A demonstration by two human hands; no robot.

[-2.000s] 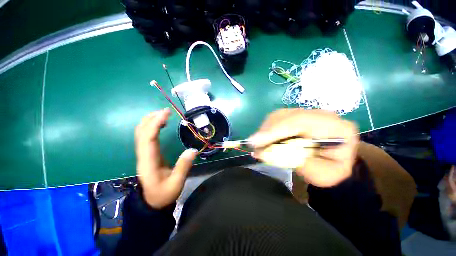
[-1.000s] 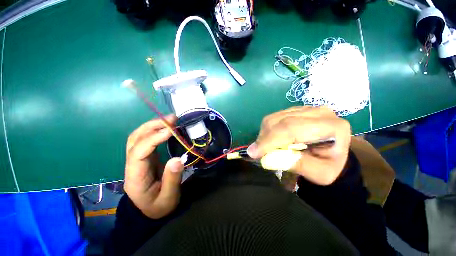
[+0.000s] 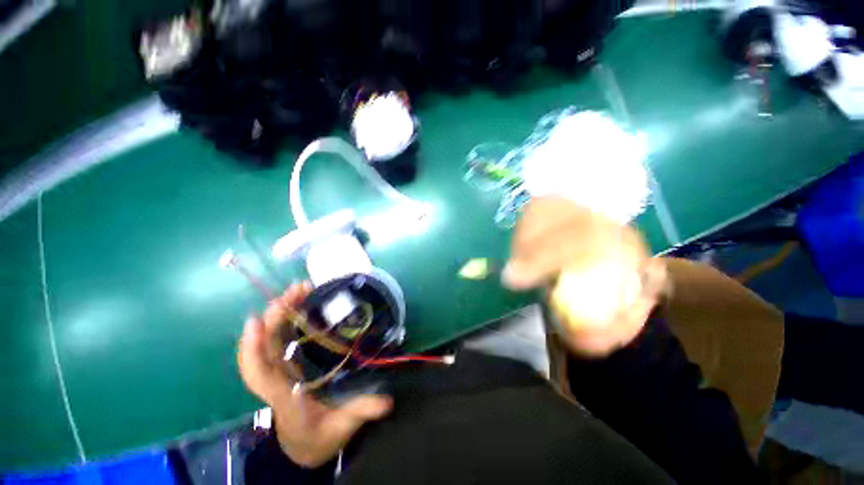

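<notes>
The white camera housing [image 3: 338, 260] lies on the green bench with its round black open end towards me. Its white tail cable [image 3: 301, 180] curves up and right. Thin leads come out of the opening; a red pair [image 3: 407, 360] points right with a small plug at its tip. My left hand [image 3: 308, 403] holds the housing's open end, fingers at its left side and thumb below. My right hand [image 3: 592, 275], blurred, is right of the housing and grips a thin dark tool with a pale yellow tip [image 3: 475, 269], clear of the leads.
A tangled white pile [image 3: 592, 166] with a green-tipped piece [image 3: 497, 172] lies behind my right hand. A black module with white contents [image 3: 384, 127] stands before a dark module row. White housings [image 3: 803, 44] lie far right. A brown box [image 3: 725, 327] and blue bin [image 3: 838, 227] are at right.
The view has shifted. My right hand and the tool have moved away from the red leads, which now hang free. My left thumb has moved off the leads to below the housing's opening.
</notes>
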